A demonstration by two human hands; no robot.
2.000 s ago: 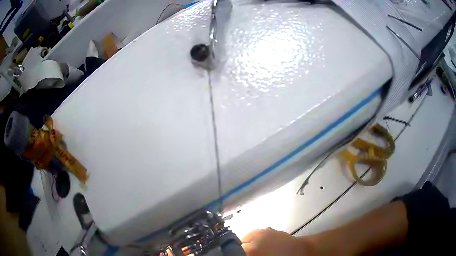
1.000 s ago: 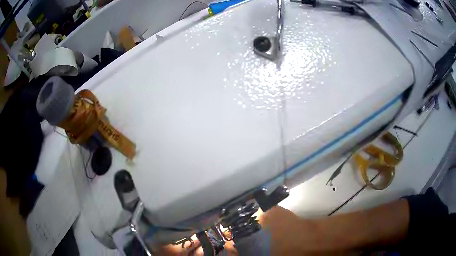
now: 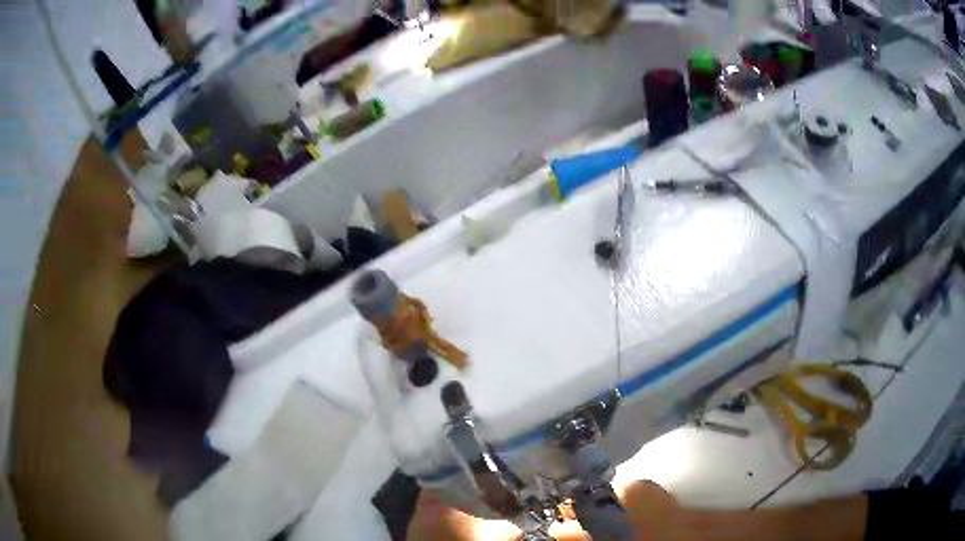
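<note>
The white sewing machine head [image 3: 508,349] with a blue stripe slants across the middle. Its needle area [image 3: 545,507] is brightly lit at the bottom edge. My left hand [image 3: 450,520] is left of the needle, mostly cut off by the frame. My right hand [image 3: 651,512] is right of it, partly behind the grey attachment [image 3: 601,512] and cut off below. The fingers and what they touch are hidden. A bit of dark cloth [image 3: 397,502] shows beside my left hand. The thread runs down across the head.
Yellow scissors [image 3: 825,412] lie under the arm at right. A dark fabric pile [image 3: 175,354] and a pale flat piece [image 3: 302,444] are at left. A blue object [image 3: 595,171] and thread cones [image 3: 665,104] stand behind the head. A pale cloth strip [image 3: 831,275] drapes the arm.
The view has shifted up and back, so the head looks smaller and more background shows. Both hands now sit at the bottom edge, still by the needle area.
</note>
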